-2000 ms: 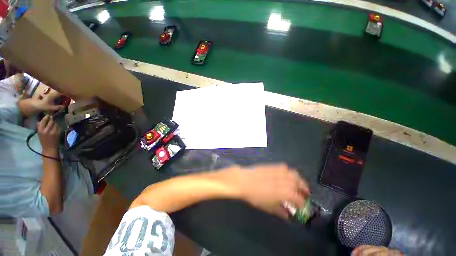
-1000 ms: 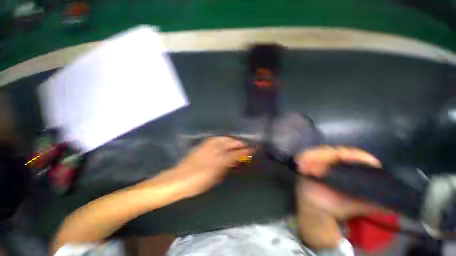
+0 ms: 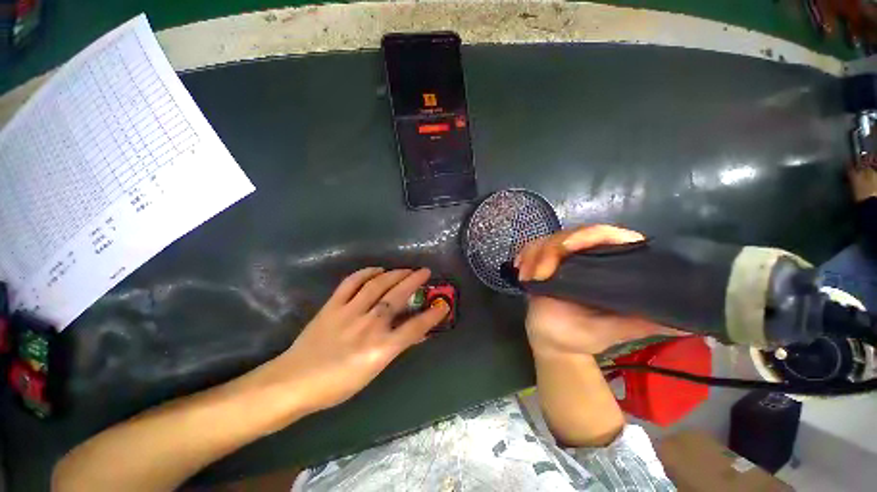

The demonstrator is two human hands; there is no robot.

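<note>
My left hand (image 3: 361, 332) lies on the dark mat with its fingers on a small electronic unit (image 3: 441, 306), which shows red, green and a gold round spot. The fingers hide its left part. My right hand (image 3: 567, 298) grips a thick black electric screwdriver (image 3: 644, 283) with a pale band and a cord at its right end. The tool's narrow end is over the right part of a round black screw dish (image 3: 508, 235) with a speckled, mesh-like surface.
A smartphone (image 3: 430, 120) lies beyond the dish. A printed record sheet (image 3: 106, 163) is at the left, with units (image 3: 34, 360) below it. A worn cream edge (image 3: 317, 34) borders the green conveyor. A red container (image 3: 668, 380) is below right. Another person's hand (image 3: 864, 181) is at the right edge.
The view has swung right and sharpened. My left hand now rests on the unit near the dish. The screwdriver, not visible in the oldest frame, is in my right hand, its tip end now over the dish.
</note>
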